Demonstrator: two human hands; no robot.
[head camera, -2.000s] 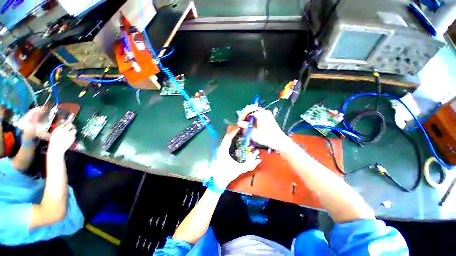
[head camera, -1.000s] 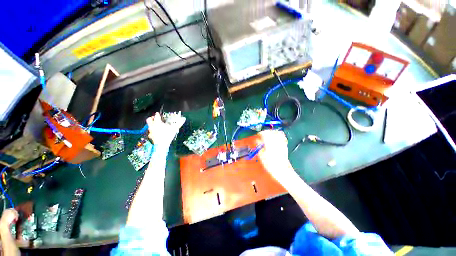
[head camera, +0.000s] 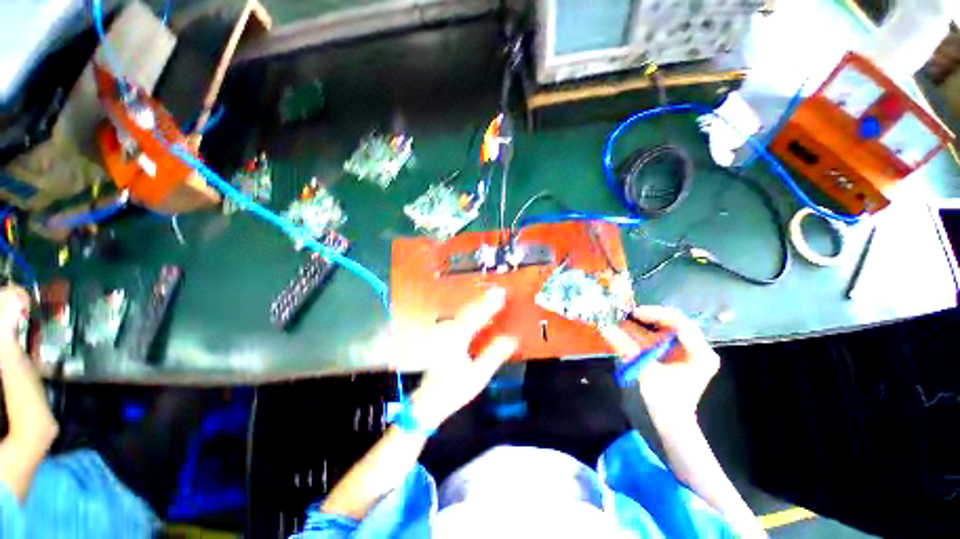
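Note:
The orange-brown test fixture (head camera: 421, 284) lies in front of me with a dark connector bar (head camera: 526, 256) near its back edge. My right hand (head camera: 674, 363) holds a green circuit board (head camera: 582, 296) by its near right corner, over the fixture's right part, and also a blue pen (head camera: 645, 361). My left hand (head camera: 459, 363) is over the fixture's front left part, fingers apart and empty, with a blue strap (head camera: 412, 417) on its wrist. Thin leads reach the dark bar from behind.
Loose boards (head camera: 442, 210) lie behind and left of the fixture. Remote controls (head camera: 307, 282) lie left. A blue coiled cord (head camera: 279, 221) crosses to my wrist. Blue and black cables (head camera: 655, 179), tape roll (head camera: 819, 236) and orange meter box (head camera: 837, 158) are right. A neighbour's arm (head camera: 26, 405) is far left.
My left hand has come back from the loose boards to the fixture, empty. A board is now in my right hand, which has moved from the connector bar to the fixture's front right.

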